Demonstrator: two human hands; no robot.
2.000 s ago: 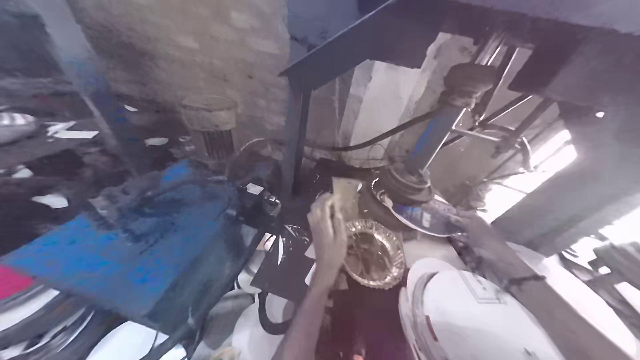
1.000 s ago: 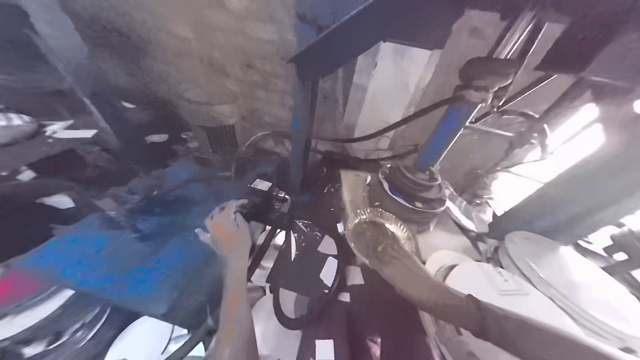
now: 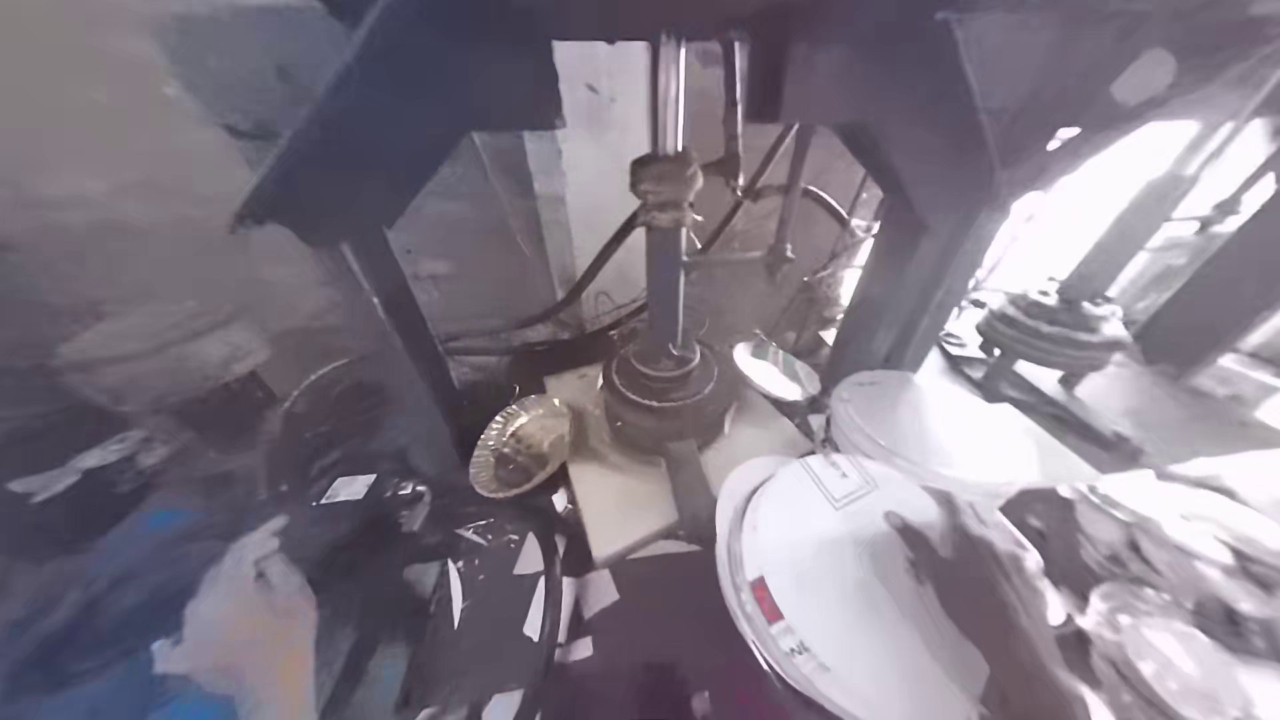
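Observation:
My left hand (image 3: 245, 620), blurred, is at the lower left beside a blue surface (image 3: 165, 520), with nothing visible in it. My right hand (image 3: 965, 590) lies over a stack of white round sheets (image 3: 840, 580) at the lower right, its thumb and fingers apart. Ahead stands a press with a vertical metal rod and a round die (image 3: 668, 395) at its foot. A shiny fluted bowl or plate (image 3: 520, 445) sits tilted just left of the die, by a pale board (image 3: 620, 500); neither hand touches it.
Dark frame posts (image 3: 400, 330) flank the press. A black hose (image 3: 590, 280) runs behind it. Another white round stack (image 3: 930, 425) and a second press base (image 3: 1055, 330) stand at right. Paper scraps (image 3: 598, 592) lie in front. Blurred clear wrapping (image 3: 1170, 640) is at the lower right.
My right hand has moved from the fluted piece beside the die to the white round sheets. My left hand stays at the left. The view has turned right and nearer the press.

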